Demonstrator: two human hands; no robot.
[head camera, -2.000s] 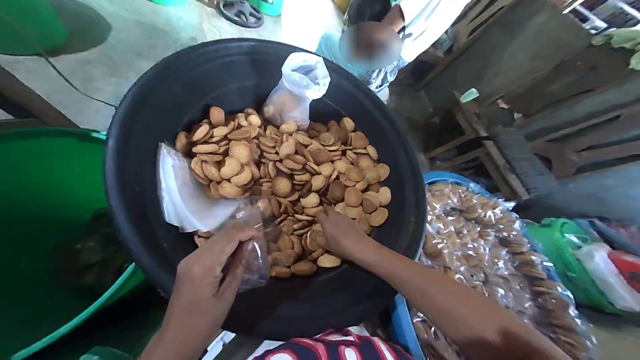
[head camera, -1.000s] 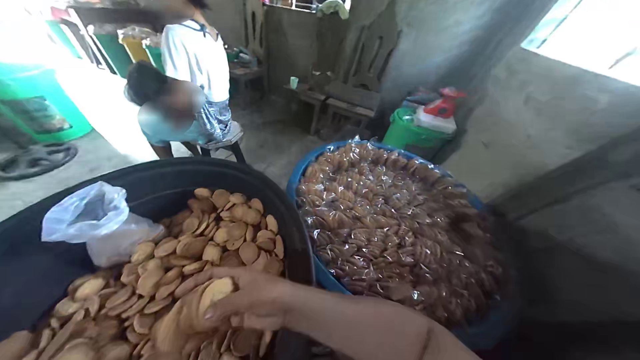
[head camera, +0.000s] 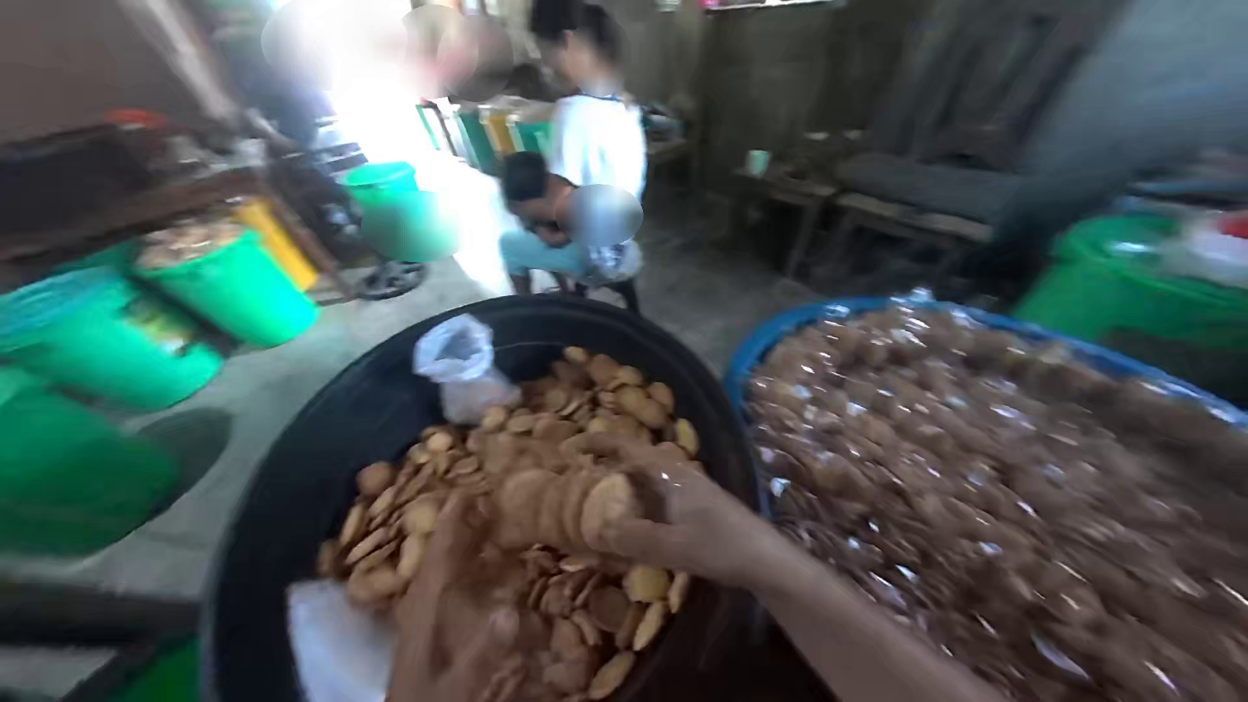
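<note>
Round brown cookies fill much of a wide black plastic tub. Over them, my right hand grips a row of cookies between thumb and fingers. My left hand is close beside the row's left end, low over the pile and blurred; whether it holds anything is unclear. An open-topped clear plastic bag stands on the cookies at the tub's far side. Flat whitish plastic bags lie at the tub's near left.
A blue-rimmed tub full of plastic-wrapped cookies adjoins on the right. Green buckets stand at left, and another green container at far right. Beyond the black tub are a seated person, a standing person and a wooden chair.
My right hand, down in the pile two seconds ago, now holds a row of cookies raised above it. The view has swung strongly.
</note>
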